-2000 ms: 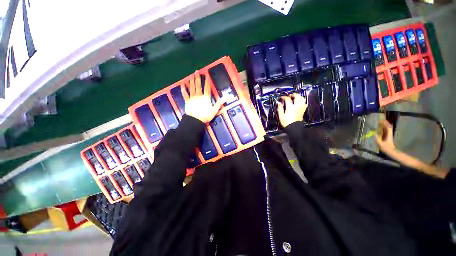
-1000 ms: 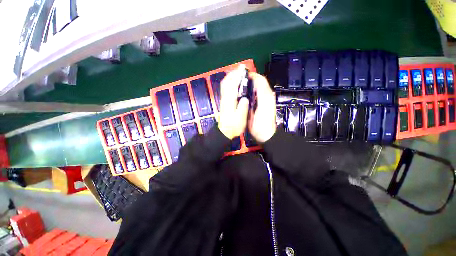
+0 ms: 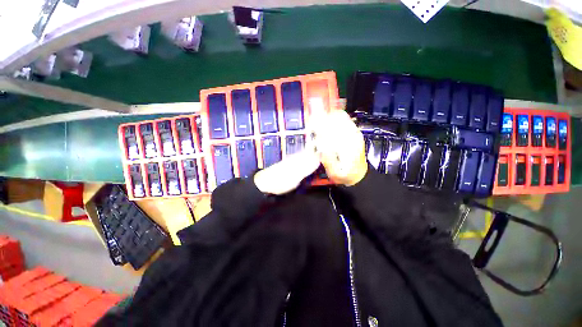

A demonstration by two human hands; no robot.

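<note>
My left hand (image 3: 288, 172) and my right hand (image 3: 344, 148) are pressed together over the right end of the orange phone tray (image 3: 251, 141). They close around a phone that is almost wholly hidden by the fingers. The tray's top right slot looks bare. Its other upper slots hold covered phones (image 3: 242, 113) with dark-blue backs, and more lie in the lower row. The glossy black blister tray (image 3: 408, 135) is just right of my hands, with dark-blue back covers (image 3: 422, 100) in its upper row and at its lower right.
A waiting orange tray of phones (image 3: 162, 158) stands at left. Another orange tray (image 3: 532, 151) is at far right. Grey-white blocks (image 3: 187, 33) line the bench's far side. Black trays (image 3: 131, 227) sit in a box below left, near stacked orange trays (image 3: 54, 294).
Two seconds ago my hands were apart over the two trays. One second ago they clasped a phone upright between the palms. Now they are lower, with my left hand lying flatter.
</note>
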